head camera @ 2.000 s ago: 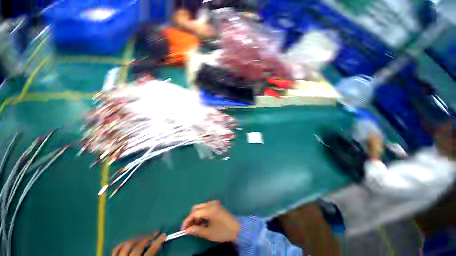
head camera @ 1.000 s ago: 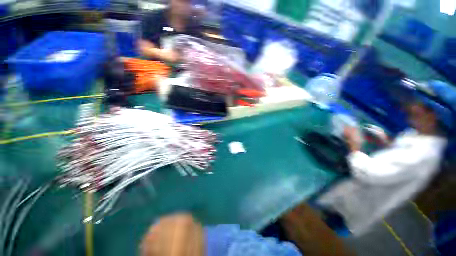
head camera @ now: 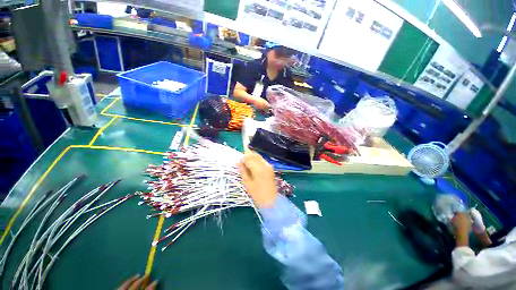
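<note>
A large pile of white wire assemblies (head camera: 198, 178) with dark red ends lies fanned on the green bench. My right hand (head camera: 259, 175), in a light blue sleeve, reaches over the right part of the pile. Its fingers are bent near the wires; whether they grip one cannot be told. My left hand (head camera: 137, 283) is cut off by the bottom edge, with only fingertips showing. A smaller, sparser group of white wire assemblies (head camera: 48, 235) lies at the left.
Yellow tape (head camera: 151, 255) marks the bench. Behind the pile are a blue bin (head camera: 161, 90), orange wires (head camera: 240, 115), a black pouch (head camera: 280, 148), red-handled tools (head camera: 334, 153) and bagged dark-red wires (head camera: 305, 122). A white scrap (head camera: 312, 208) lies right. Two people work nearby; a fan (head camera: 430, 160) stands right.
My right hand has moved from the near bench edge up to the pile. My left hand, earlier at a white piece with the right, is now mostly out of view. The view has tilted up.
</note>
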